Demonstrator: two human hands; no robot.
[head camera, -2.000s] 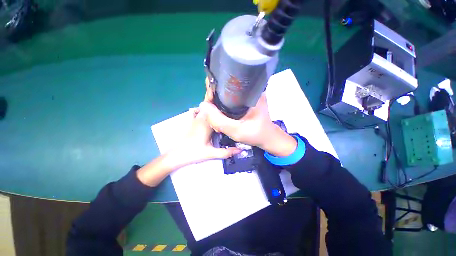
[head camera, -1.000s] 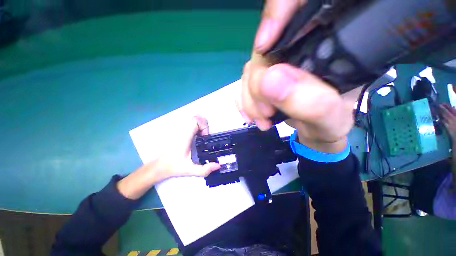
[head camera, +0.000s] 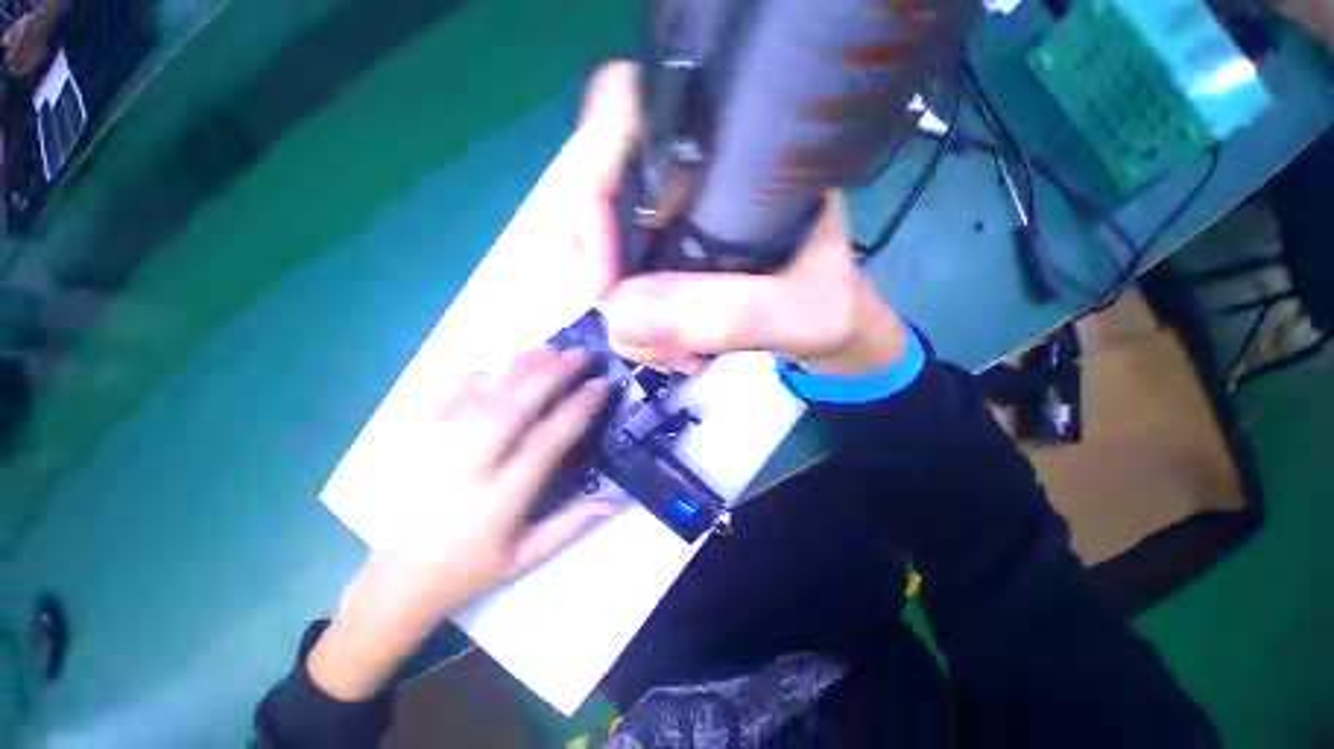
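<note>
The black device body (head camera: 622, 410) lies on the white work mat (head camera: 585, 644), its narrow black side arm (head camera: 676, 490) with a blue spot pointing to the lower right. My left hand (head camera: 505, 468) lies over the left part of the device, fingers spread across it and thumb below. My right hand (head camera: 732, 300), with a blue band at the wrist, holds the thick grey and black electric screwdriver (head camera: 805, 132) upright above the device. The tool is blurred and cut off by the top edge. Its bit is hidden behind my right hand.
A green perforated box (head camera: 1119, 103) stands at the upper right, with black cables (head camera: 1017, 190) beside it. A cardboard box (head camera: 1148, 424) with black items sits below the bench edge at the right. Part of a person's hand (head camera: 27, 44) shows at the top left corner.
The view has turned and shifted. My right hand has brought the screwdriver from the upper right to over the device. My left hand has moved from the device's left edge onto its top. The device has turned.
</note>
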